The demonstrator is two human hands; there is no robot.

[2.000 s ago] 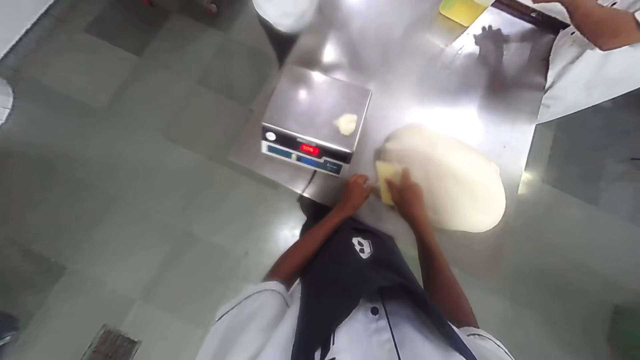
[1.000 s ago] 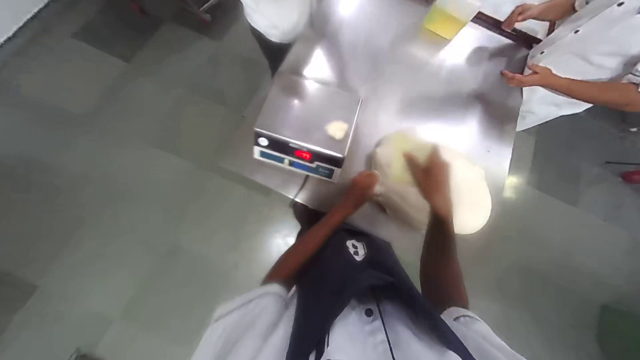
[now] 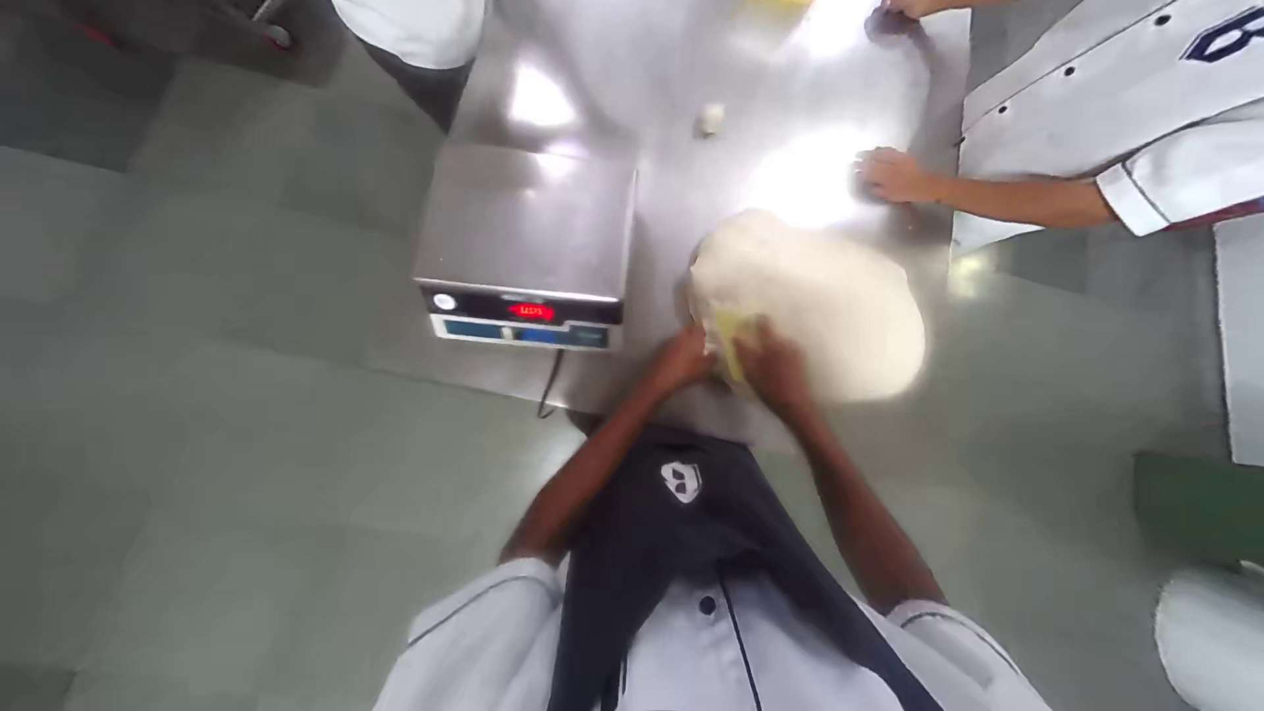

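Observation:
A large flat mass of pale dough (image 3: 829, 306) lies on the steel table near its front edge. My right hand (image 3: 770, 365) grips a yellow dough scraper (image 3: 732, 344) at the dough's left edge. Just left of the scraper, my left hand (image 3: 686, 357) touches that same edge; its fingers are curled, and blur hides whether they pinch dough. Left of the hands stands a digital scale (image 3: 528, 227) with a bare metal platform and a lit red display. A small dough piece (image 3: 711, 119) rests on the table beyond the large dough.
A co-worker's hand (image 3: 894, 176) rests on the steel table (image 3: 662, 59) at the right, and another hand of a person is at the top. A person in white stands at the upper left. A yellow object (image 3: 775, 15) is at the far edge. A cable hangs below the scale.
The small dough piece on the scale's platform in both earlier frames is gone from there; a small piece now lies on the table. My right hand and the scraper are back at the dough's left edge.

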